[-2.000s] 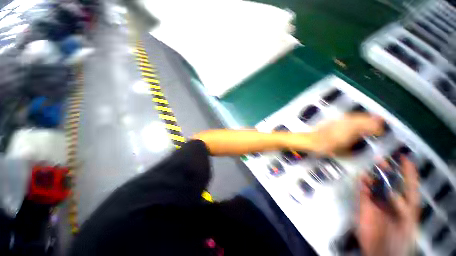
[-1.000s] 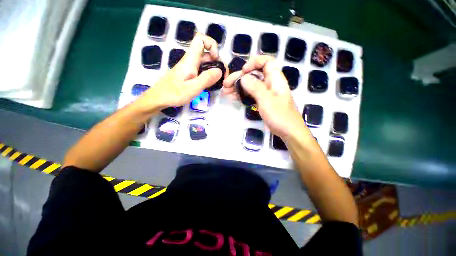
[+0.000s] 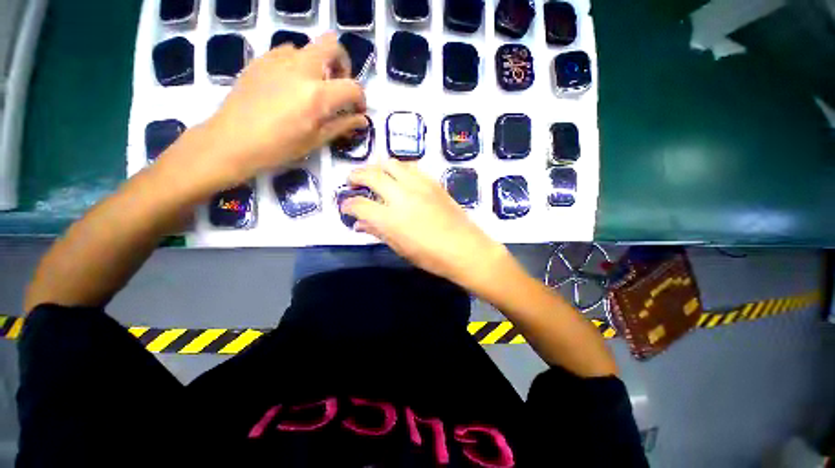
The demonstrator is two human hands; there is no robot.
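Observation:
The white foam tray (image 3: pixel 316 224) holds rows of black rounded-square smartwatches. My left hand (image 3: pixel 284 105) is over the left middle of the tray, fingers bent, between a tilted watch (image 3: pixel 358 55) and a watch below it (image 3: pixel 353 142); its grip is partly hidden. My right hand (image 3: pixel 412 215) has its fingertips around a smartwatch (image 3: pixel 353 207) in the nearest row, partly covering it. One watch (image 3: pixel 406 135) shows a whitish face. Two show small coloured script, one in the nearest row (image 3: pixel 232 207) and one farther right (image 3: pixel 460 137). Another shows a patterned face (image 3: pixel 515 67).
The tray lies on a green bench surface (image 3: pixel 687 164). Pale plastic or paper (image 3: pixel 728 23) lies at the far right. A white slab edge (image 3: pixel 14 119) is at the far left. A brown patterned stool (image 3: pixel 652 306) and yellow-black floor tape (image 3: pixel 197 341) are beyond the bench's near edge.
The view has shifted and the tray appears higher. My hands, earlier close together holding a watch each above the tray, are now apart, my right hand lower at the nearest row.

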